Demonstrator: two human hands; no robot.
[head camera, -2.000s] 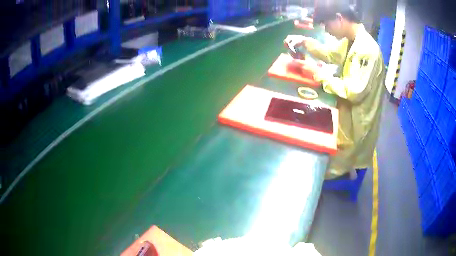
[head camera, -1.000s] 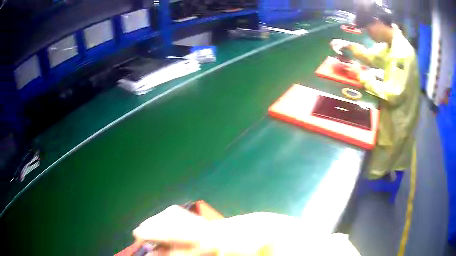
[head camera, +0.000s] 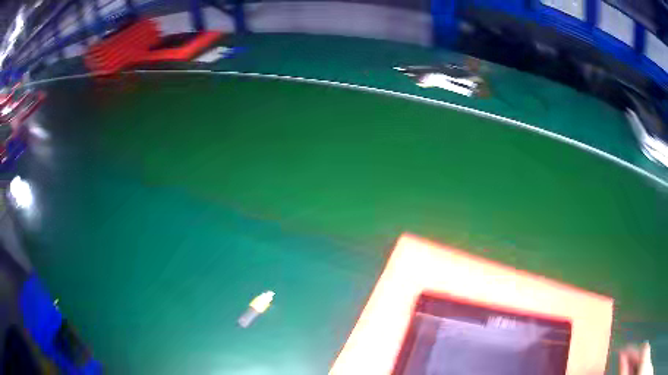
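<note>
A dark tablet (head camera: 487, 340) lies on a pale foam pad (head camera: 377, 326) with an orange-red edge at the lower right. The tablet's screen shows a greyish glare, and its lower part is cut off by the frame. A small blurred piece (head camera: 256, 307), grey with a yellow-white end, lies on the green bench left of the pad; it looks like a USB drive. My right hand (head camera: 636, 360) shows only as blurred fingertips at the bottom right, beside the pad. What it holds, if anything, is hidden. My left hand is out of the picture.
The green conveyor belt (head camera: 307, 154) curves across behind the bench. Red-orange trays (head camera: 124, 47) are stacked at the far left. White and dark items (head camera: 447, 82) lie beyond the belt's pale edge line. A blue object (head camera: 40, 311) stands at the lower left.
The view has swung left, so the coworker and the farther pad are gone. The near pad and tablet now show more fully. The bright hand and sleeve have left the bottom centre; only fingertips show at right.
</note>
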